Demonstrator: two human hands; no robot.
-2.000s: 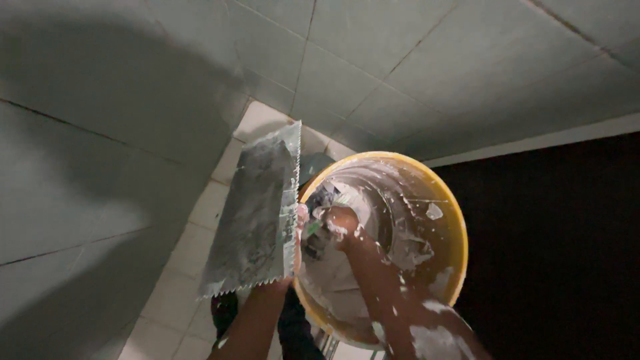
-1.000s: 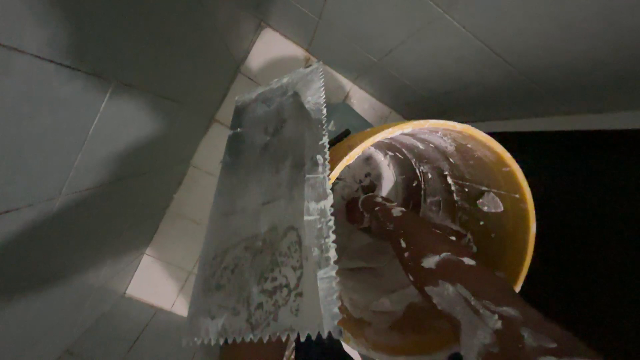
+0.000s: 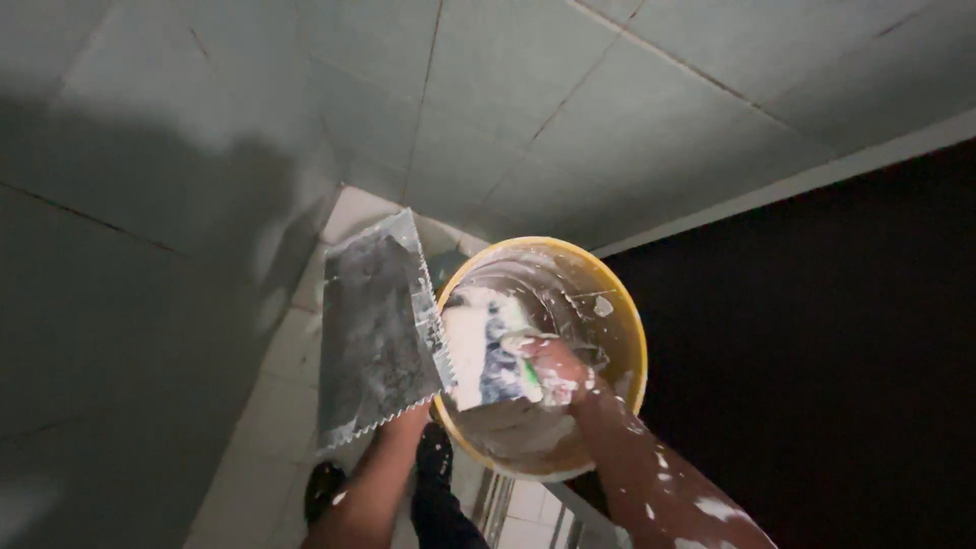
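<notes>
A yellow-rimmed bucket has whitish paste on its inner wall and bottom. Over its opening, my right hand, smeared with paste, grips a wide putty knife whose blade carries a thick band of white paste. Left of the bucket is a large notched steel trowel, its flat face up and toothed edges along the right and bottom. My left forearm reaches up beneath this trowel; the left hand is mostly hidden behind it, around its unseen handle.
Grey-green tiled walls meet in a corner ahead. Light floor tiles run along the left wall. My dark shoes stand below the trowel. A very dark area lies at right, and metal rails show below the bucket.
My right hand has risen from deeper in the bucket, and the putty knife with white paste on it now shows plainly. The notched trowel appears farther from the camera than one second ago.
</notes>
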